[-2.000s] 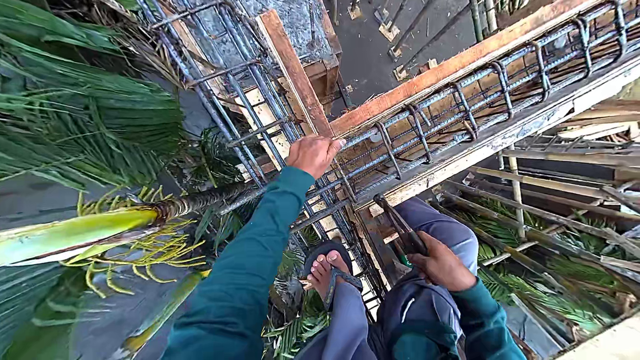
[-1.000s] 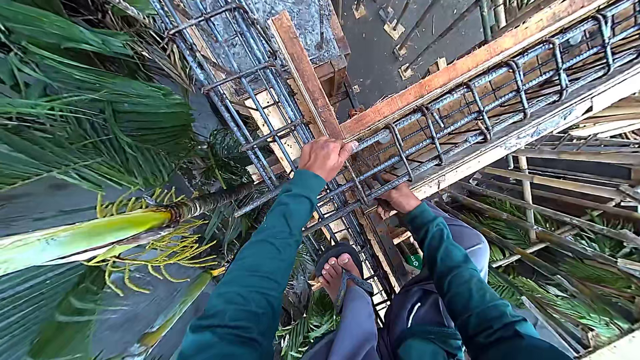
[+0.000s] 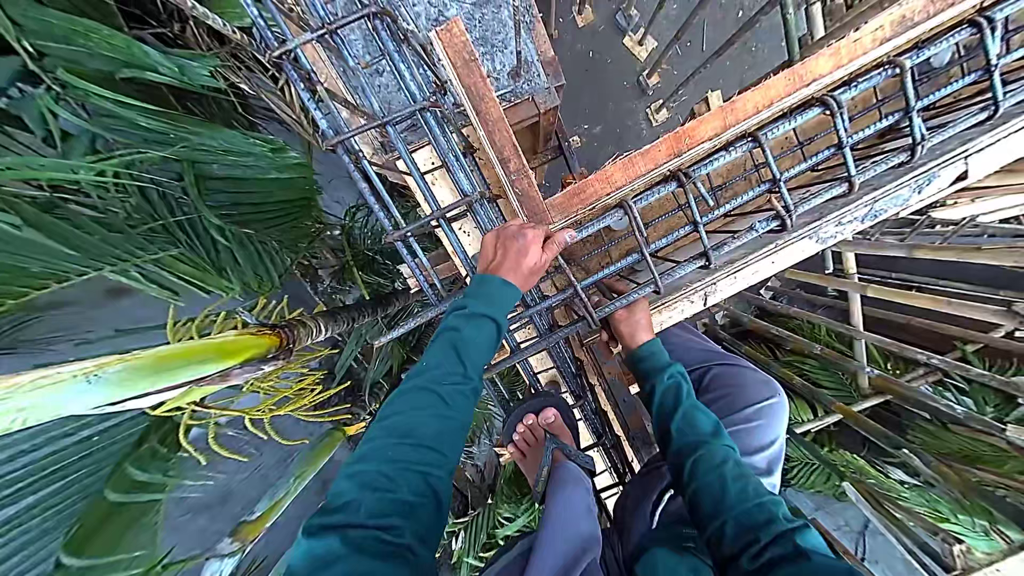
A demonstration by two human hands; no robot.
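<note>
My left hand (image 3: 520, 252) is closed over the top of the beam's side at the corner, where two reddish wooden formwork boards (image 3: 492, 120) meet. A long rebar cage (image 3: 844, 144) with square stirrups runs from there to the upper right. My right hand (image 3: 628, 316) reaches in among the lower bars at the cage's end, beside the form's near edge; its fingers are partly hidden behind a bar, and whether they hold something cannot be told. A second rebar cage (image 3: 392, 120) passes under the first toward my sandalled foot (image 3: 544, 440).
A palm trunk (image 3: 160, 368) with fronds stands close at the left. Bamboo poles (image 3: 856, 312) form scaffolding at the right. Below at the top, slanting props stand on small wooden blocks (image 3: 658, 112) over dark ground.
My right hand, lower and holding a dark tool two seconds ago, has moved up to the bars at the cage's end. My left hand has stayed at the corner.
</note>
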